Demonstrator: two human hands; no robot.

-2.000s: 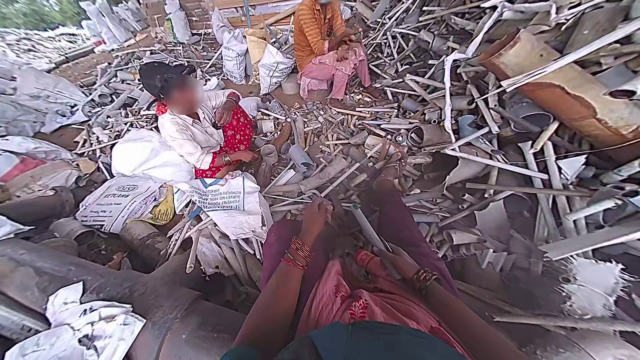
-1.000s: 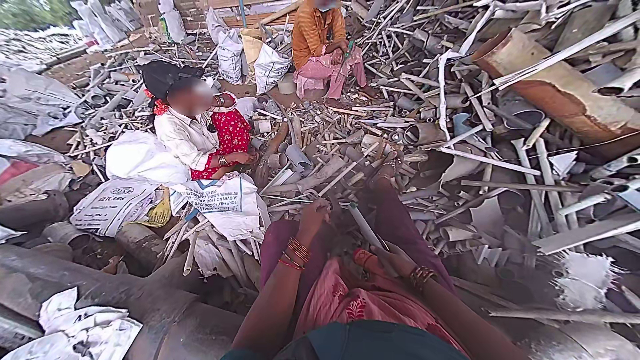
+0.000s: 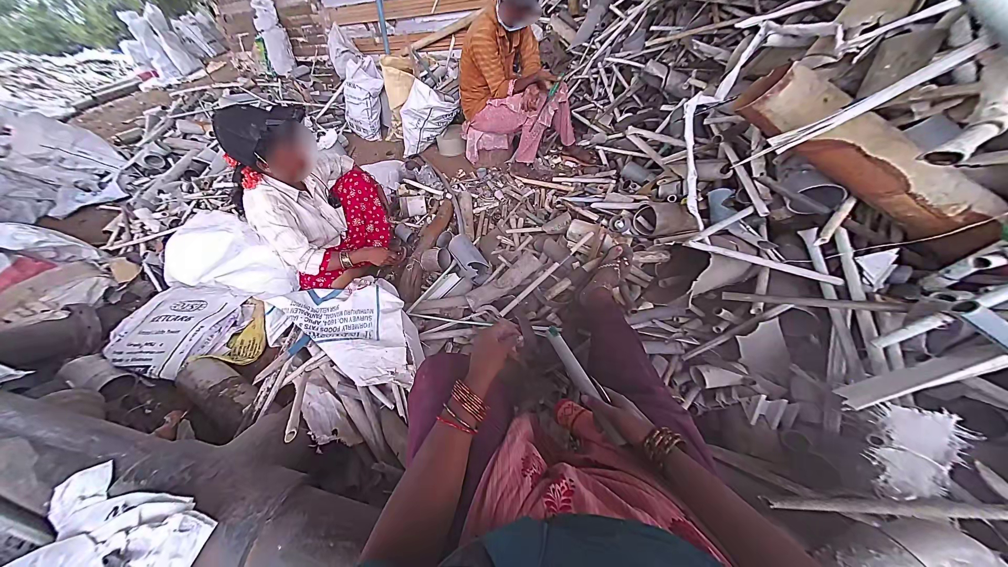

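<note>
My right hand (image 3: 618,417) is closed around a grey plastic pipe piece (image 3: 573,364), which slants up and to the left and has a green tip. To its left, my left hand (image 3: 496,346) is closed with fingers bent, close to the upper end of the pipe. A thin green strip (image 3: 449,320) runs leftward from the fingers of my left hand; whether the hand holds it is not clear. A dark flat thing (image 3: 528,337) lies between my left hand and the pipe, too blurred to name.
Broken pipes (image 3: 535,236) litter the ground before my legs. One person (image 3: 303,213) sits at the left beside printed sacks (image 3: 346,327); another person (image 3: 504,87) sits farther back. A big rusty-brown pipe (image 3: 874,150) lies at the right, and thick dark pipes (image 3: 189,472) at the lower left.
My hands and the pipe stay in nearly the same place. The green strip beside my left hand shows more plainly than two seconds ago.
</note>
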